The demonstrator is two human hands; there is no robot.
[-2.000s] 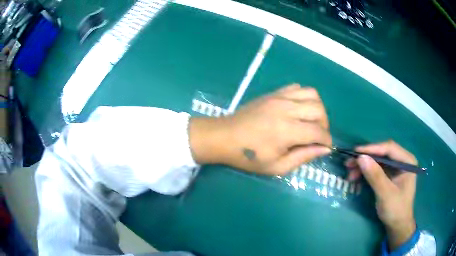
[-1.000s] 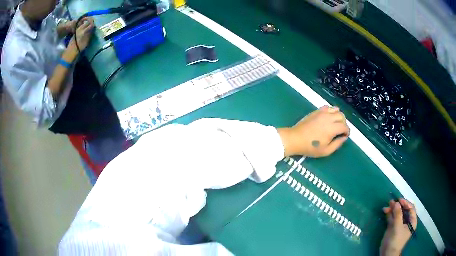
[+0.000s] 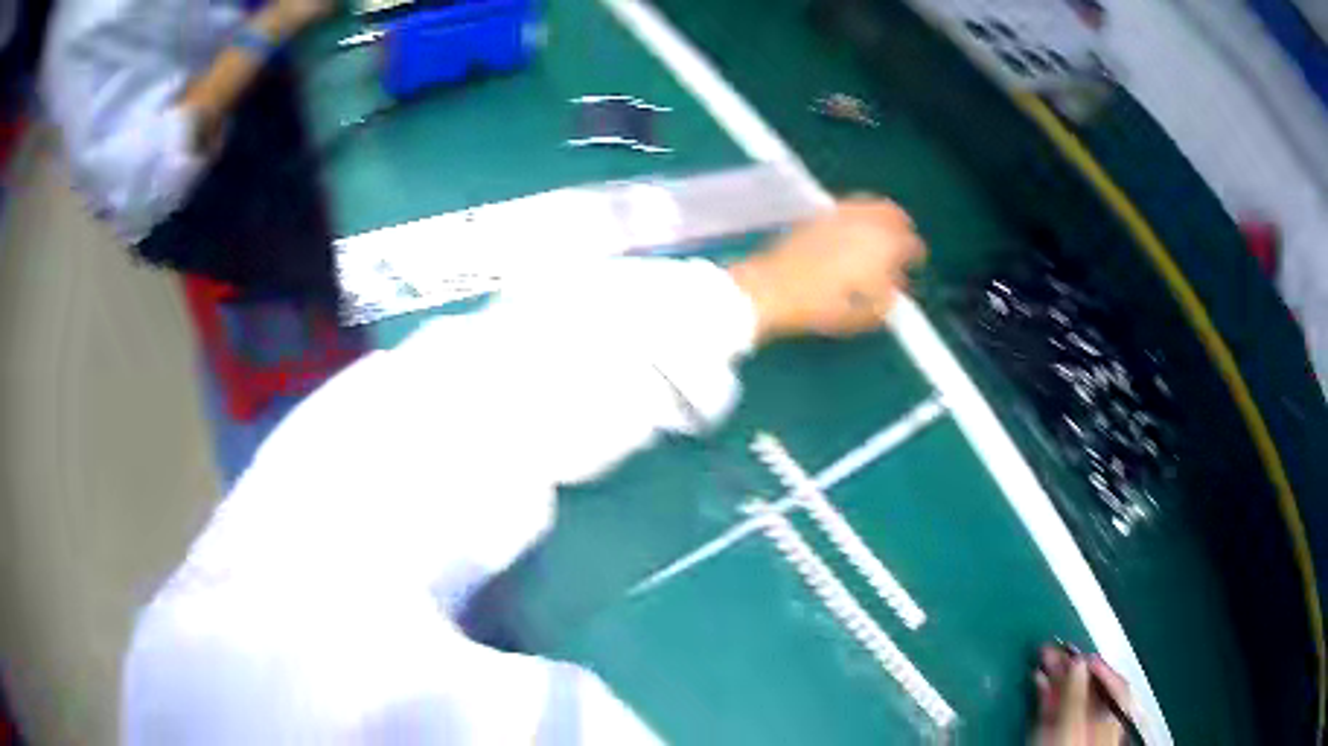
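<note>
Two rows of tiny white adhesive pieces [image 3: 859, 619] lie on the green mat, across a thin white line [image 3: 888, 437]. My left hand [image 3: 840, 273] is blurred above the wide white band, fingers curled; whether it holds a part cannot be told. My right hand [image 3: 1081, 700] is at the bottom edge, partly cut off, with the dark tweezers [image 3: 1116, 703] in it, only partly visible. A dark heap of small modules [image 3: 1085, 386] lies to the right, beyond the white band.
A long pale label sheet [image 3: 466, 251] lies behind my left sleeve. A blue box [image 3: 459, 47] and a small dark strip [image 3: 619, 124] are at the back. Another person's sleeve [image 3: 109, 110] is at the upper left. A yellow line [image 3: 1165, 262] curves along the right.
My left hand first moved off the pieces to the white band, then further left and up in the view. My right hand moved down toward the bottom edge. The whole view has shifted.
</note>
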